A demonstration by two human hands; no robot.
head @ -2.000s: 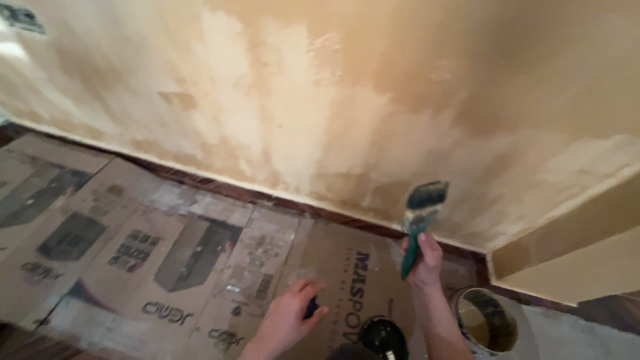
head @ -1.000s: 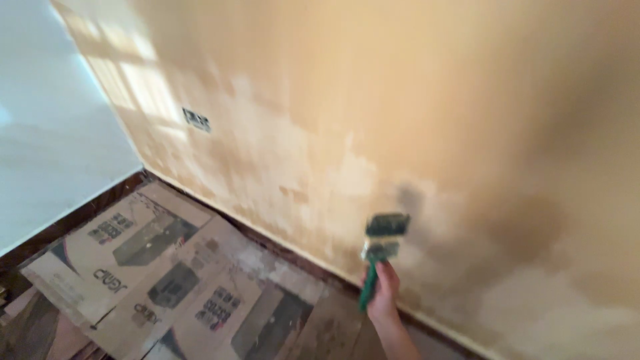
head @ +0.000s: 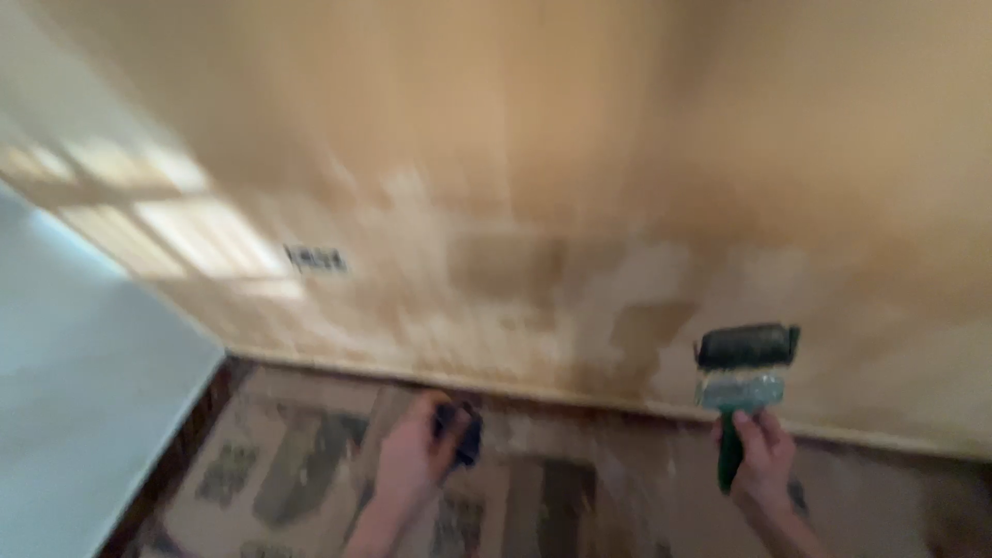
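A wide paintbrush with a green handle (head: 731, 453) is gripped in my right hand (head: 763, 457), its dark bristles pointing up in front of the lower wall. My left hand (head: 415, 449), lower centre, is closed around a dark blue item (head: 459, 434), perhaps a cloth; blur hides its exact kind. Behind both hands stands the tan wall (head: 504, 155), patchy with lighter and darker areas toward its base. Motion blurs the whole view.
Printed cardboard (head: 325, 395) covers the floor along the wall's foot. A wall outlet opening (head: 316, 258) is at the left, beside window-shaped light patches. A white wall (head: 70, 372) with a dark baseboard (head: 182, 434) meets the tan wall at the left corner.
The view has swung left, bringing the corner and white wall in. My left hand, out of view one second ago, shows again. The brush stays in my right hand; the open can has left view.
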